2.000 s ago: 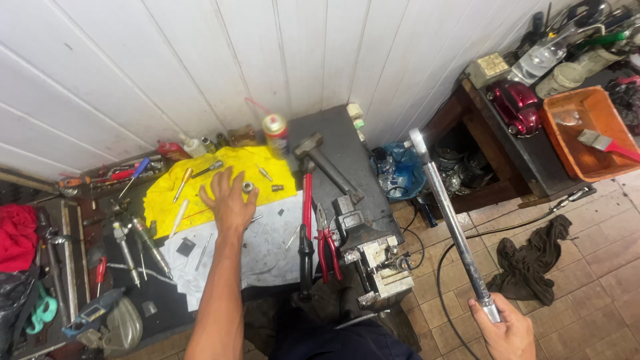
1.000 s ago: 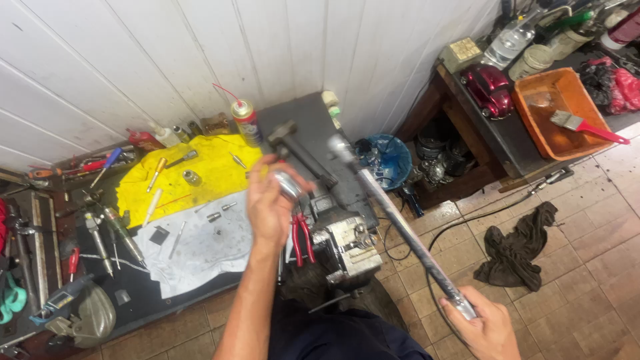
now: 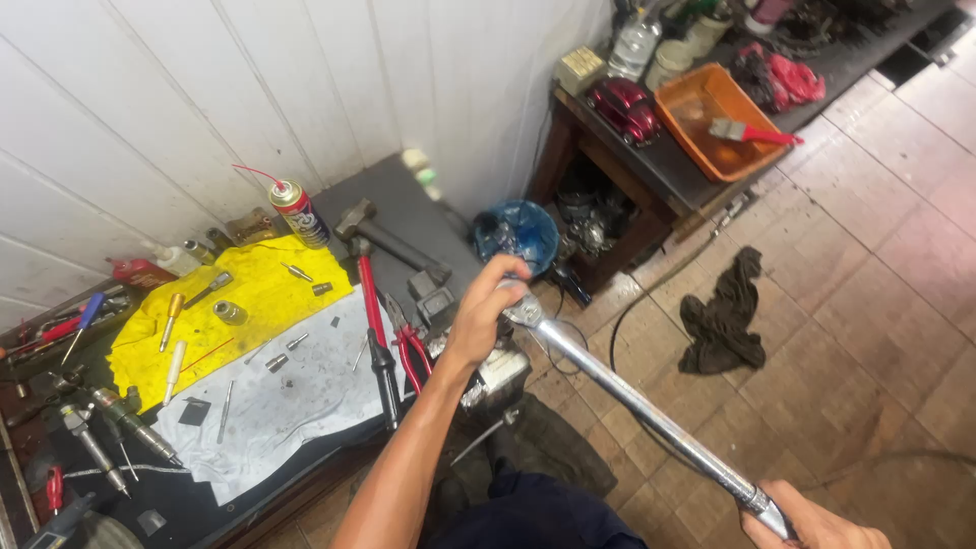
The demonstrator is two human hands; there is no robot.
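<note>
A long chrome torque wrench (image 3: 640,400) slants across the view, over the tiled floor. At its ratchet head is my left hand (image 3: 488,309), fingers curled around that end; whether a socket sits under them is hidden. My right hand (image 3: 812,518) grips the handle end at the lower right. Left of my left arm, a yellow cloth (image 3: 252,282) holds a large socket (image 3: 229,312) and small tools. Smaller sockets (image 3: 277,363) lie on a pale cloth (image 3: 305,404). Beyond my left wrist is a bench vise (image 3: 503,370), partly hidden.
A hammer (image 3: 393,240), red-handled pliers (image 3: 412,347) and a spray can (image 3: 300,213) stand or lie on the bench. A blue bin (image 3: 545,232) stands between the benches. An orange tray (image 3: 694,103) with a brush (image 3: 751,133) is on the right bench. A dark rag (image 3: 724,316) lies on the floor.
My left hand has left the yellow cloth and moved right to the wrench head. My right hand keeps hold of the handle. The view has shifted.
</note>
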